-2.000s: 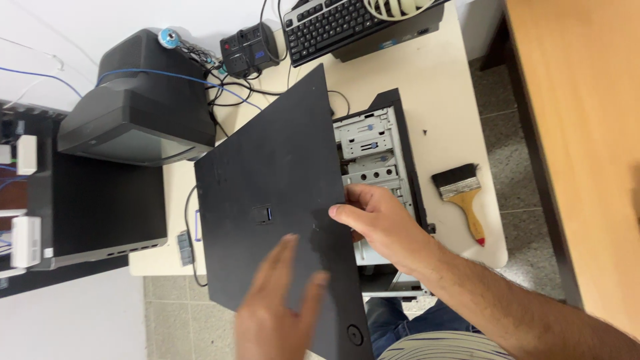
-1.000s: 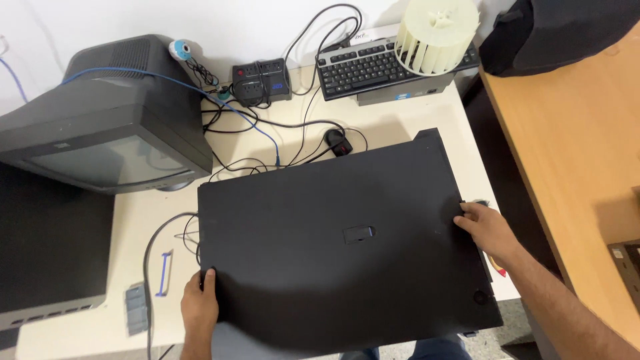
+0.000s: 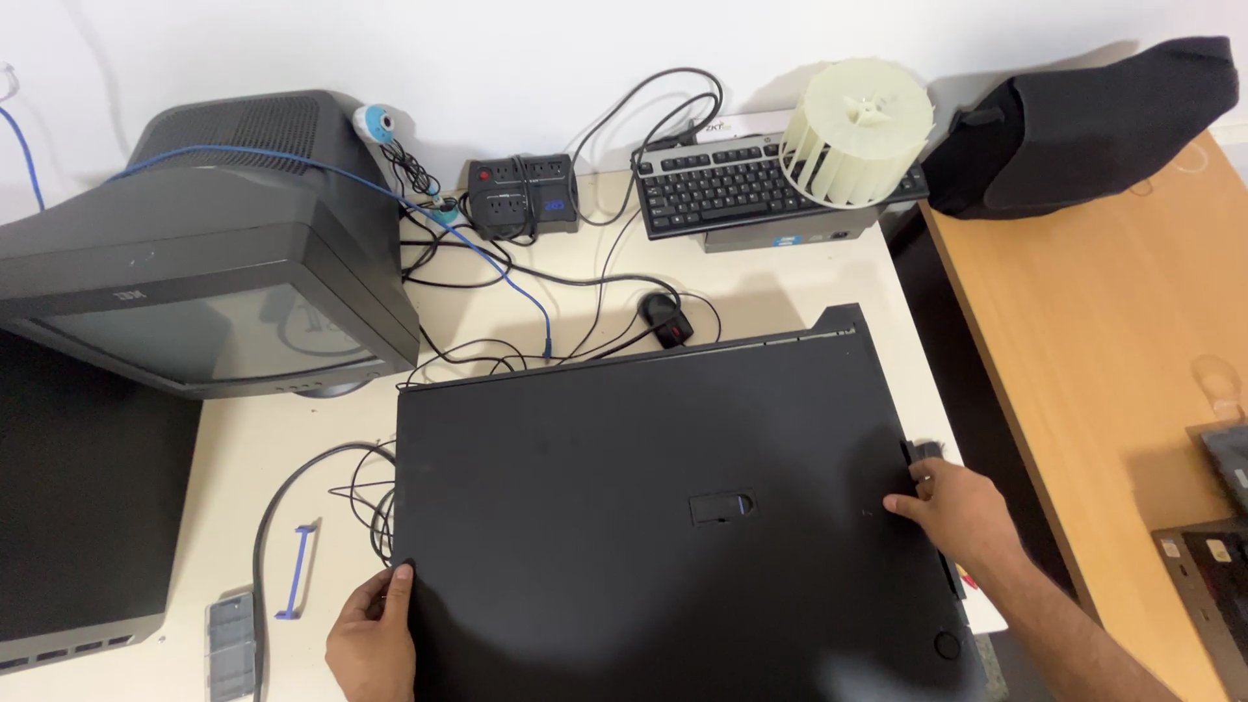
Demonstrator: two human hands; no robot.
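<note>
A black computer case side panel with a small recessed latch lies flat over the computer case on the cream desk. At the panel's left edge is my left hand, its thumb on top and its fingers curled beside the rim. My right hand grips the right edge, thumb on the upper face and fingers over the side. The panel hides the inside of the case. Part of a brush shows just beyond the right edge.
A CRT monitor stands at the left. Behind the case are cables, a power unit, a webcam, and a keyboard under a white blower wheel. A plastic compartment box and blue plastic piece lie left. A wooden table adjoins at right.
The panel was tilted up two seconds ago, with the case's metal interior showing; now it lies flat over it. My left hand has moved from above the panel's face to its left edge.
</note>
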